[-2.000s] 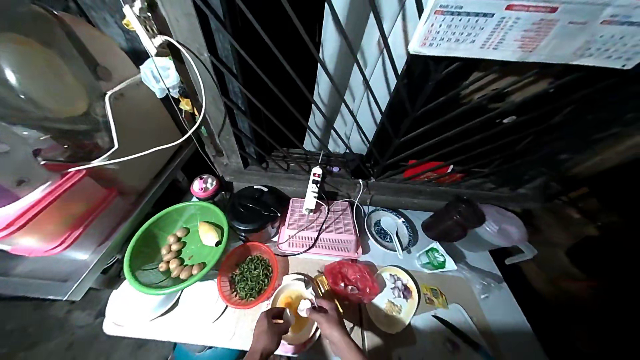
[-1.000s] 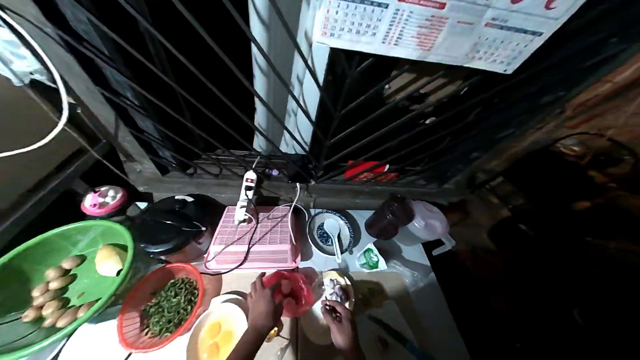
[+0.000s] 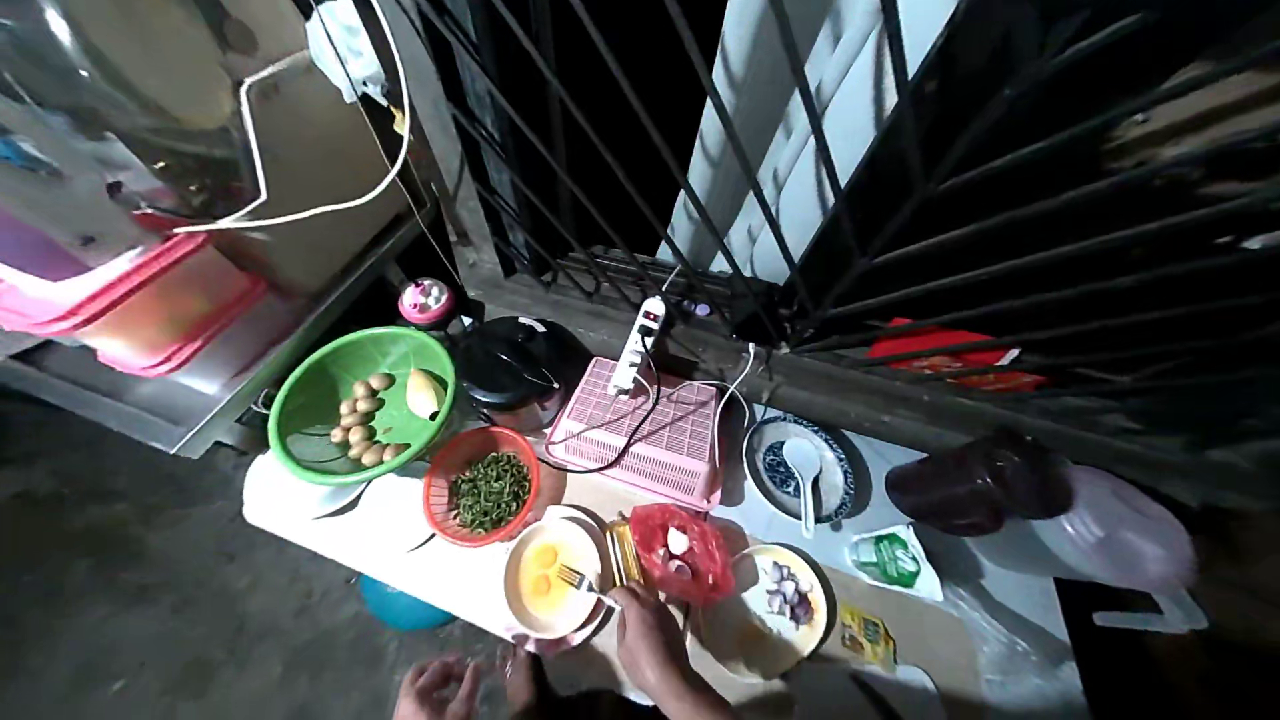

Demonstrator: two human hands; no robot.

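In my right hand [image 3: 650, 635] is a metal fork [image 3: 580, 580], its tines over a white bowl [image 3: 512, 598] of egg whites and yolks [image 3: 543, 570]. My left hand [image 3: 440, 688] is low at the bottom edge, fingers apart and holding nothing, below and left of the bowl. Right of the bowl lie a small bottle of yellowish liquid [image 3: 623, 553] and a red plastic bag [image 3: 680, 575] with pale pieces in it. Further right, a plate [image 3: 750, 640] bears purple-white peeled shallots or garlic [image 3: 788, 595]. An orange-red basket [image 3: 430, 500] of cut green vegetables stands left of the bowl.
A green basin [image 3: 300, 360] holds small brown round items. Behind stand a black-lidded pot [image 3: 520, 355] and a pink plastic basket [image 3: 640, 440] under a power strip [image 3: 640, 345]. At right are a patterned plate with a spoon [image 3: 803, 465], a pitcher [image 3: 1130, 530] and a dark knife [image 3: 875, 692].
My right hand has left the shallot plate and now holds a fork at the egg bowl. My left hand has moved from the red bag to the lower left. The view has swung left.
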